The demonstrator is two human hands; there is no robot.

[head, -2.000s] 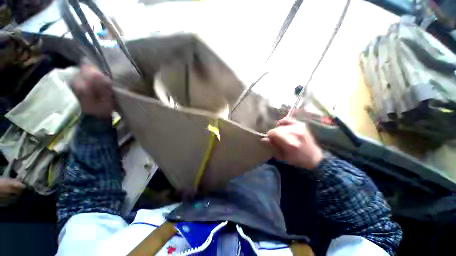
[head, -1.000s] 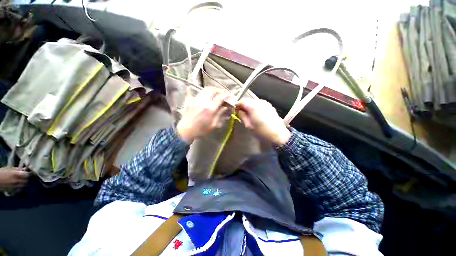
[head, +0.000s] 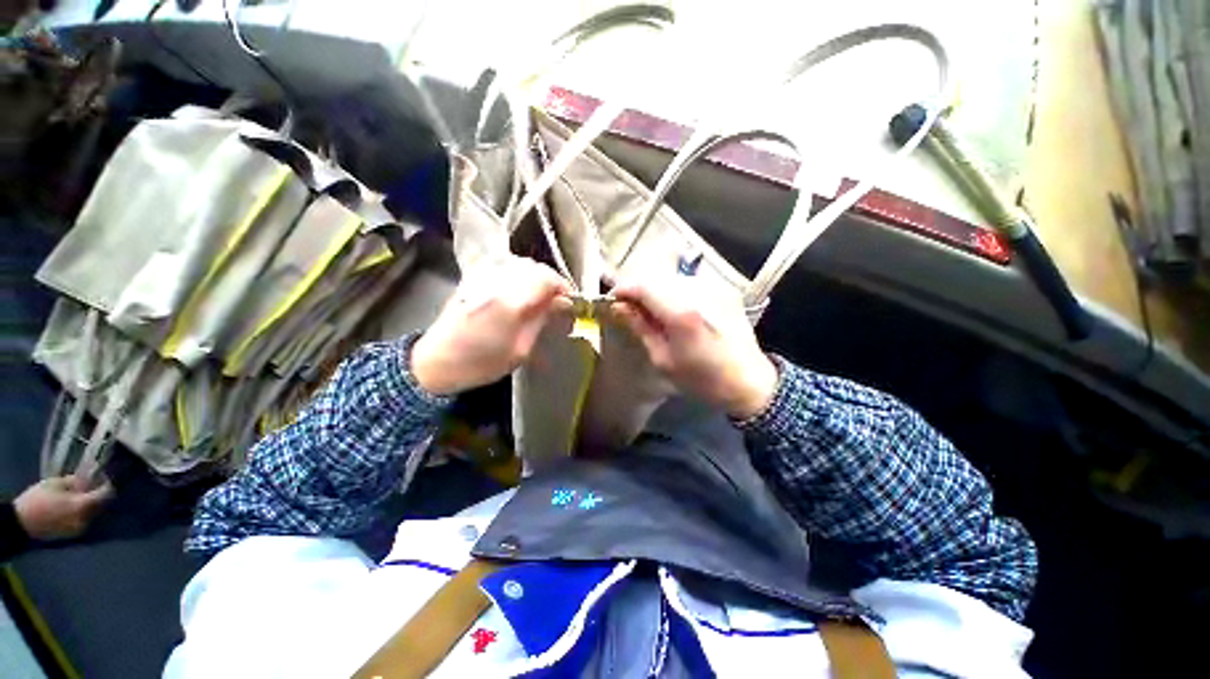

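A beige tote bag [head: 547,398] stands upright in front of me, its side with the yellow strip [head: 583,385] facing me. My left hand [head: 494,322] and my right hand [head: 693,341] pinch the bag's top edge on either side of the yellow seam end [head: 585,328], fingertips close together. The bag mouth is partly open behind my hands, and its thin handles [head: 796,153] loop up over the bench. A small dark shiny spot [head: 690,264] shows on the panel at the right. The lower end of the bag is hidden by my apron.
A hammer [head: 979,186] lies across the bench edge at the right, beside a dark red strip [head: 916,216]. A pile of beige bags with yellow lines [head: 199,252] is at the left. Another person's hand [head: 63,507] holds straps at lower left. Folded grey-beige pieces [head: 1157,120] are at far right.
My hands first held the bag mouth stretched wide, then came together at the yellow seam end. Since the last frame they have moved slightly apart, uncovering the seam end.
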